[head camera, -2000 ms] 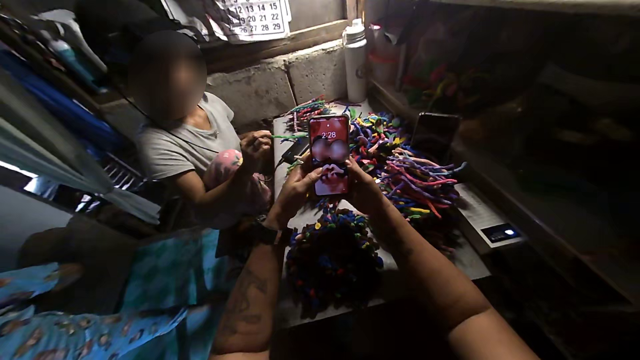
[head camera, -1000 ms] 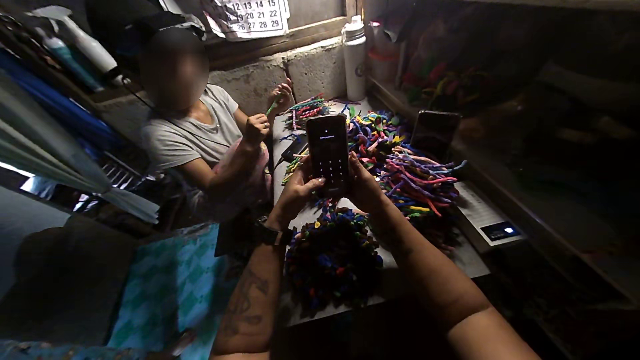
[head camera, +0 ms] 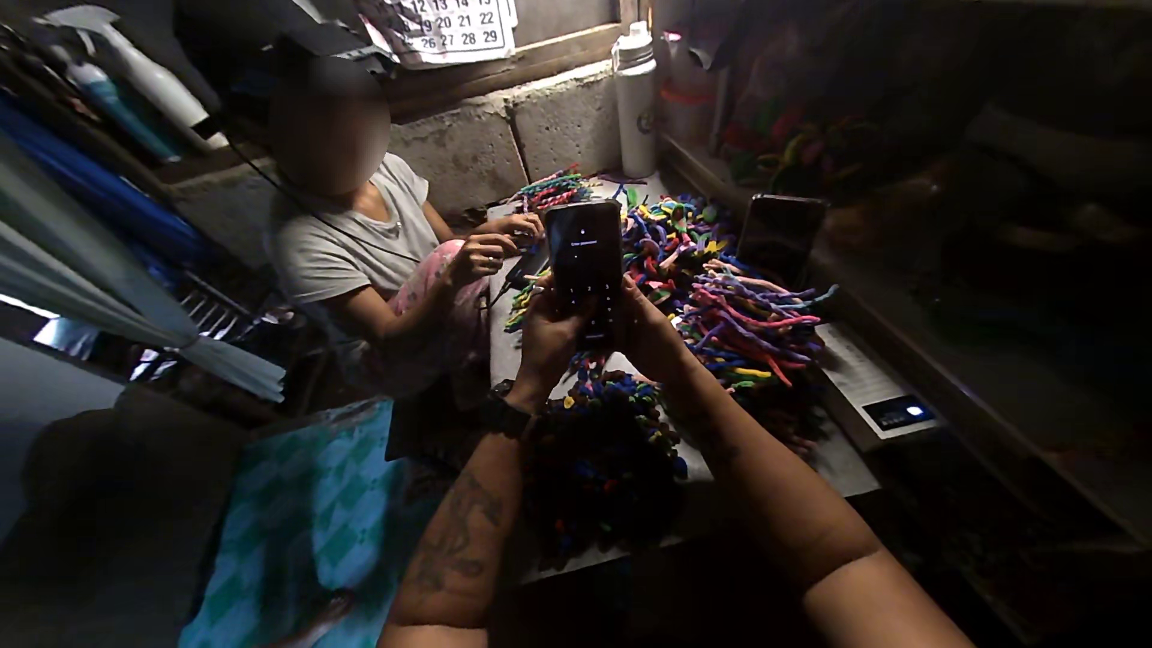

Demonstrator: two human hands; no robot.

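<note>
Both my hands hold a smartphone (head camera: 585, 261) upright over the table, its dark screen showing a keypad. My left hand (head camera: 551, 335) grips its lower left side, and a dark wristband is on that wrist. My right hand (head camera: 643, 326) grips the lower right side. Behind and right of the phone lies a heap of colourful fuzzy strips (head camera: 679, 234), with a bundle of longer pink and purple ones (head camera: 756, 315) beside it. Below my hands is a darker pile of short multicoloured pieces (head camera: 621, 405), partly in shadow.
A person (head camera: 360, 234) sits at the left, hands near the table's edge. A white bottle (head camera: 636, 103) stands at the back. A second phone (head camera: 781, 236) leans at the right, above a pale device with a lit display (head camera: 900, 412). A teal patterned surface (head camera: 297, 513) lies lower left.
The phone's screen has gone from a lit lock picture to a dark keypad. The other person's hands have come down toward the table; the green strip held a second ago is no longer distinct.
</note>
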